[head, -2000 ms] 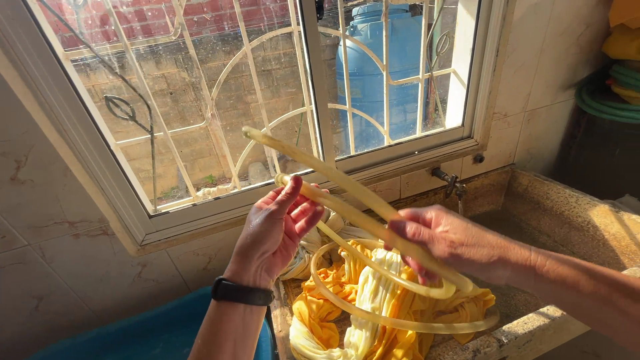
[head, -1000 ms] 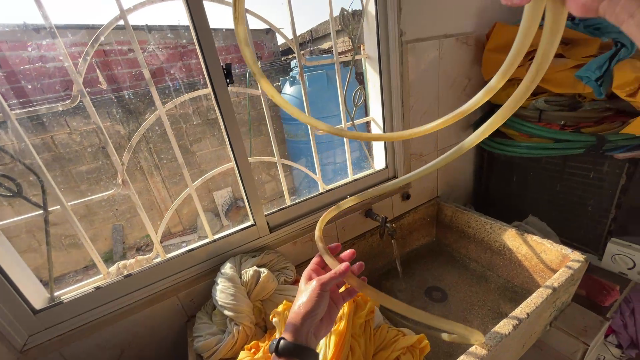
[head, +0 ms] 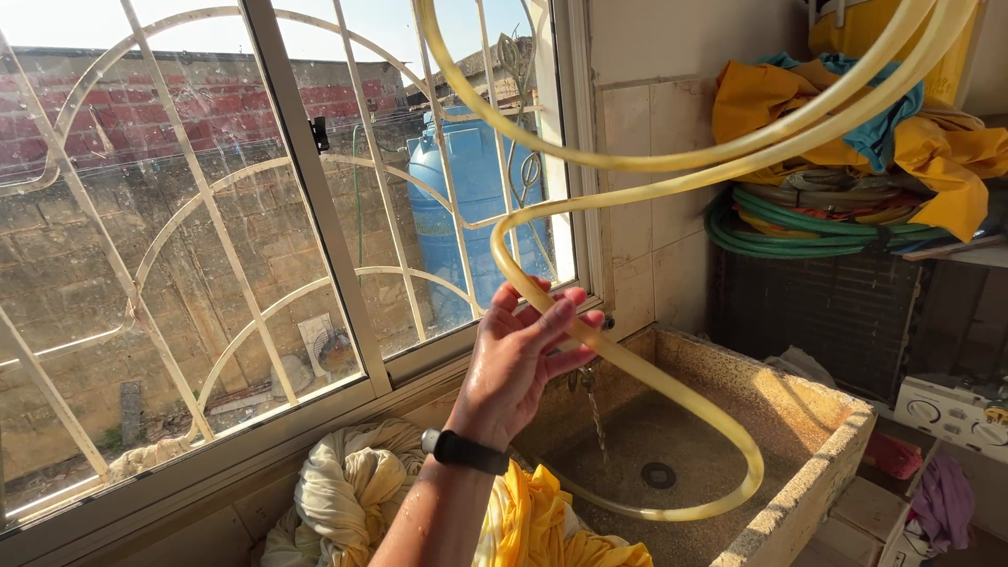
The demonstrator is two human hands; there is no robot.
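My left hand (head: 524,354), wet and with a black band at the wrist, holds a yellowish translucent hose (head: 669,386) between thumb and fingers. Below the hand the hose curves down into the stone sink (head: 819,480) and loops back toward the cloths. Its upper part bends by the window and rises in two strands out of the top right of the view. My right hand is out of view. Near my left forearm lie a twisted cream cloth (head: 362,480) and a yellow cloth (head: 535,520). Behind my fingers, water runs from a tap (head: 583,378).
A barred sliding window (head: 378,378) stands behind the sink, with a blue water tank (head: 449,197) outside. At the right are coiled green hoses (head: 819,232), orange-yellow fabric (head: 756,102), a white control panel with knobs (head: 949,417) and a purple cloth (head: 941,500).
My right hand, on the hose beside my left earlier, rose to the top edge and has left the view. The hose is spread into a wide loop. The view has swung right.
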